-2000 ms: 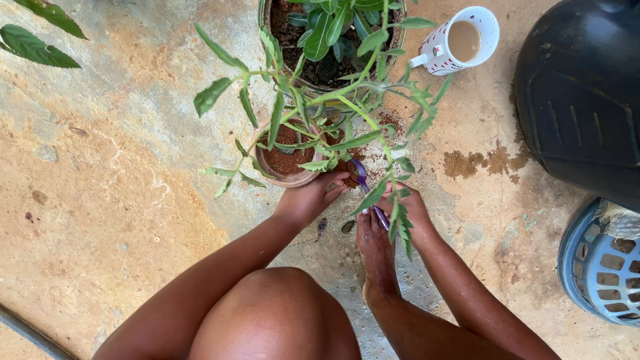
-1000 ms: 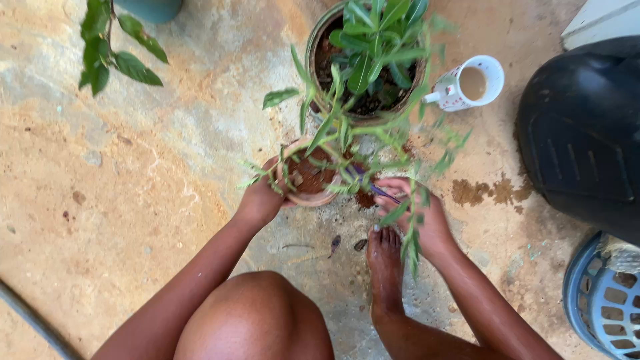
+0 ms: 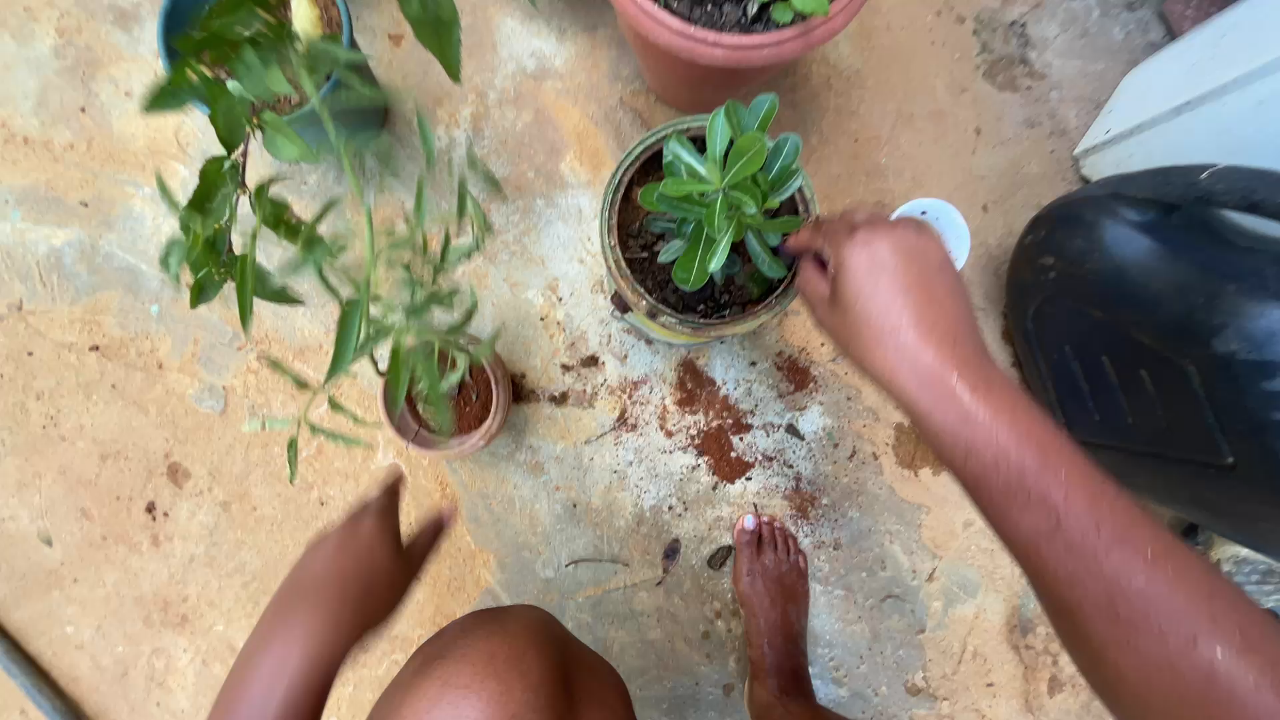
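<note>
A small clay pot (image 3: pixel 482 422) with reddish soil and a tall leafy plant stands at centre left. Just below it, my left hand (image 3: pixel 365 555) is apart from the pot, blurred, thumb and fingers spread, holding nothing. My right hand (image 3: pixel 885 285) is at the right rim of a round metal tin (image 3: pixel 640 325) that holds dark soil and a green rosette plant (image 3: pixel 725 190). Its fingertips pinch together by the leaves; a small dark bit shows there, too hidden to name. Behind that hand, a white cup (image 3: pixel 940 225) is partly covered.
Reddish soil (image 3: pixel 715 430) lies spilled on the concrete floor, above my bare foot (image 3: pixel 772 600). A large terracotta pot (image 3: pixel 700 60) and a blue pot (image 3: pixel 350 105) stand at the top. A black plastic container (image 3: pixel 1140 350) is at the right.
The small clay pot has moved left and my left hand has let go of it. My right hand has gone from the spilled soil up to the tin's right rim. The view has shifted.
</note>
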